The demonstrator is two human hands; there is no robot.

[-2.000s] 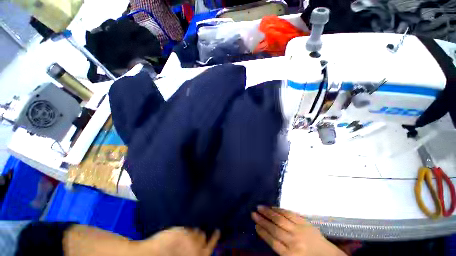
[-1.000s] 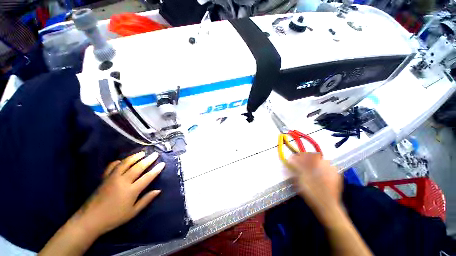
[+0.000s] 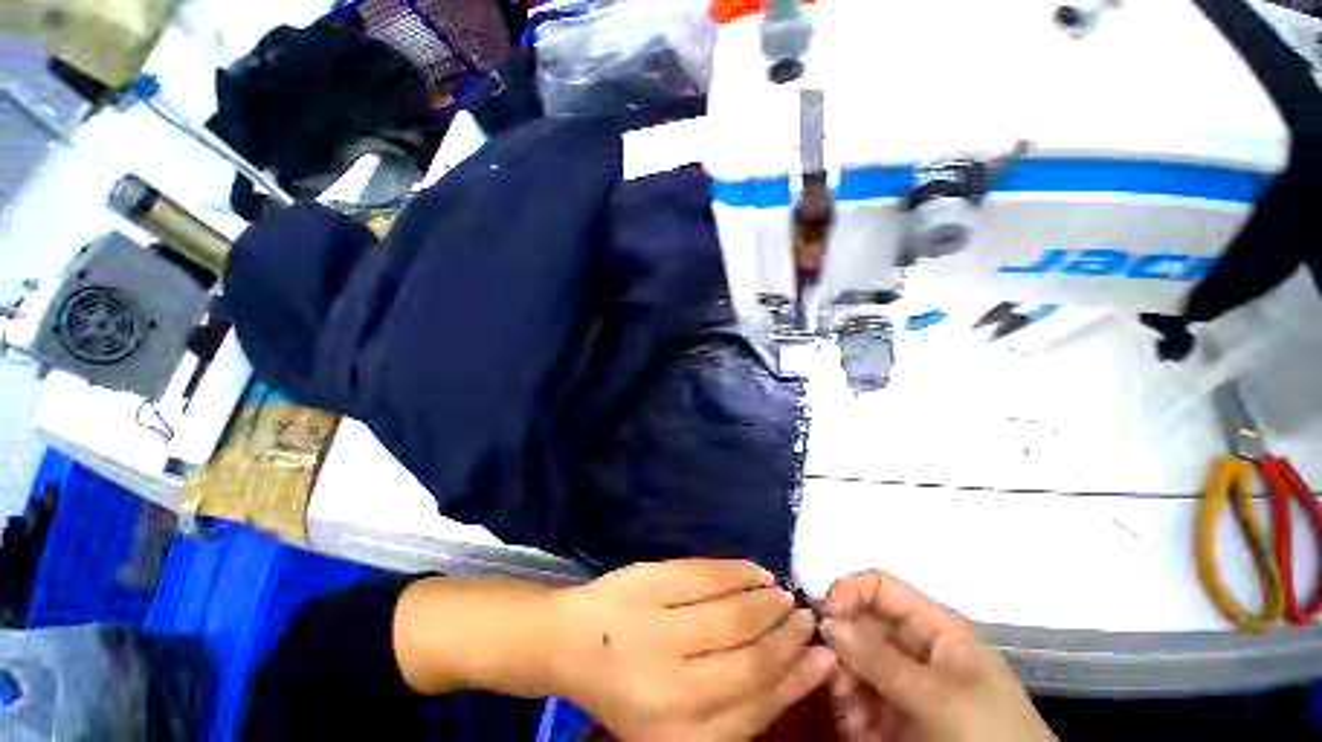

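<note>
A dark navy garment [image 3: 493, 334] lies heaped left of the needle, its frayed pale right edge running from the presser foot [image 3: 790, 348] down to the table's front edge. My left hand [image 3: 696, 645] grips the garment's lower corner with bent fingers. My right hand [image 3: 921, 660] touches it fingertip to fingertip, thumb and fingers pinched at the same corner. What lies between the fingertips is too small to tell. The white sewing machine head [image 3: 1015, 232] with a blue stripe stands over the cloth.
Scissors with yellow and red handles [image 3: 1254, 536] lie at the right of the table. A black cloth strip [image 3: 1261, 247] hangs over the machine. A grey motor box with a fan [image 3: 109, 326] and a taped brown board [image 3: 261, 464] are at left. Blue crates [image 3: 210, 609] stand below.
My left hand has moved from beside the presser foot to the garment's front corner. My right hand has left the scissors area and come to the same corner. The view has swung left.
</note>
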